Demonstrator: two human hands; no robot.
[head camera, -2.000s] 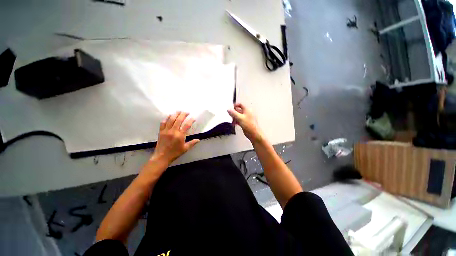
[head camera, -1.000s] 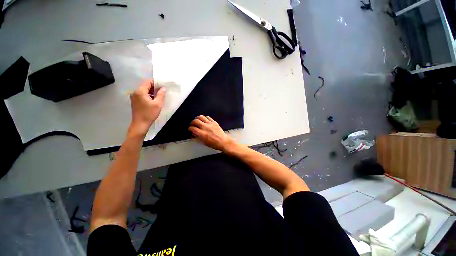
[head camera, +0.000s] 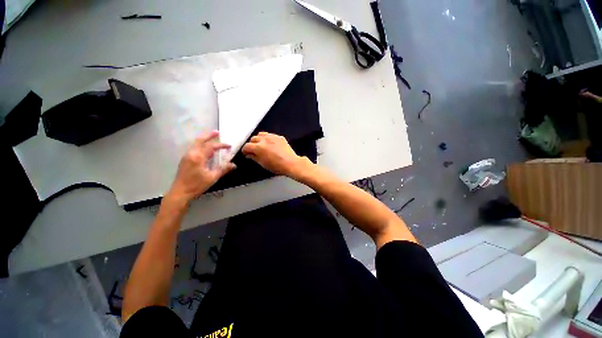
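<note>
The off-white paper pattern (head camera: 155, 142) lies on dark fabric (head camera: 290, 109), its right part folded back to the left as a white flap. My left hand (head camera: 201, 165) holds the flap's lower edge between thumb and fingers. My right hand (head camera: 267, 152) pinches the dark fabric beside the flap, and the fabric's lower right corner looks lifted and folded. The fingertips partly hide the fabric's edge. A black tape dispenser (head camera: 96, 112) sits on the paper's left part. The fabric shears (head camera: 356, 39) lie at the table's far right, away from both hands.
The pale table (head camera: 363, 125) ends at the right above a grey floor with dark scraps. More dark fabric (head camera: 16, 198) lies at the left. A black strip (head camera: 378, 23) is at the right edge. A white side table with a grey box (head camera: 488, 270) stands at lower right.
My left hand first folded the paper back, then moved down along the flap. My right hand moved from the paper's corner onto the fabric, whose lower right corner is now lifted.
</note>
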